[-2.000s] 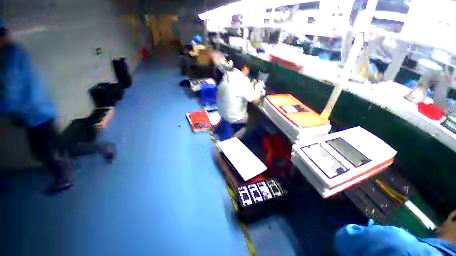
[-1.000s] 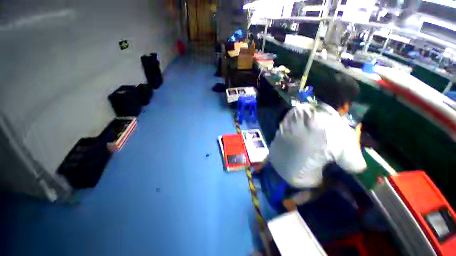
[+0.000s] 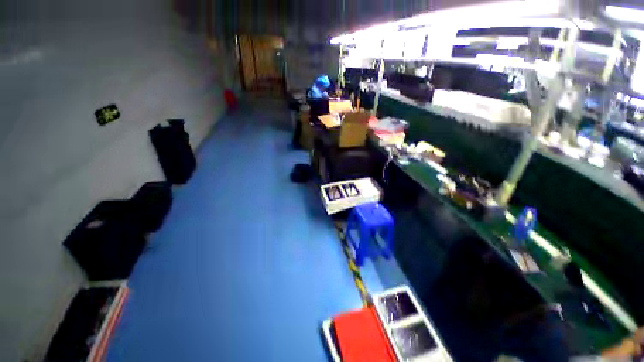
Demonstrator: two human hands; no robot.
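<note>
Neither of my hands can be made out. Nearest below me, a red slab (image 3: pixel 361 338) lies on a white one at the bottom edge. Beside it on the right, a white foam-lined tray (image 3: pixel 412 327) holds two dark flat panels. Farther on, another white tray (image 3: pixel 351 194) with two dark devices is behind a bright blue plastic stool (image 3: pixel 371 228). A blurred skin-toned shape (image 3: pixel 623 349) is cut off at the bottom right corner; I cannot tell whose hand it is, if it is one.
Green bench (image 3: pixel 459 205) with small blurred items runs along the right. Black bins (image 3: pixel 109 239) and a tray stack (image 3: pixel 85 327) stand by the left wall. Yellow-black tape (image 3: pixel 355 269) marks the blue floor (image 3: pixel 233 261). A person in a blue cap (image 3: pixel 320 86) is ahead, near an open carton (image 3: pixel 353 129).
My view has moved forward along the aisle. The stool and floor trays are nearer and lower. The seated worker in a light top and the red-topped stack on the right have left the view.
</note>
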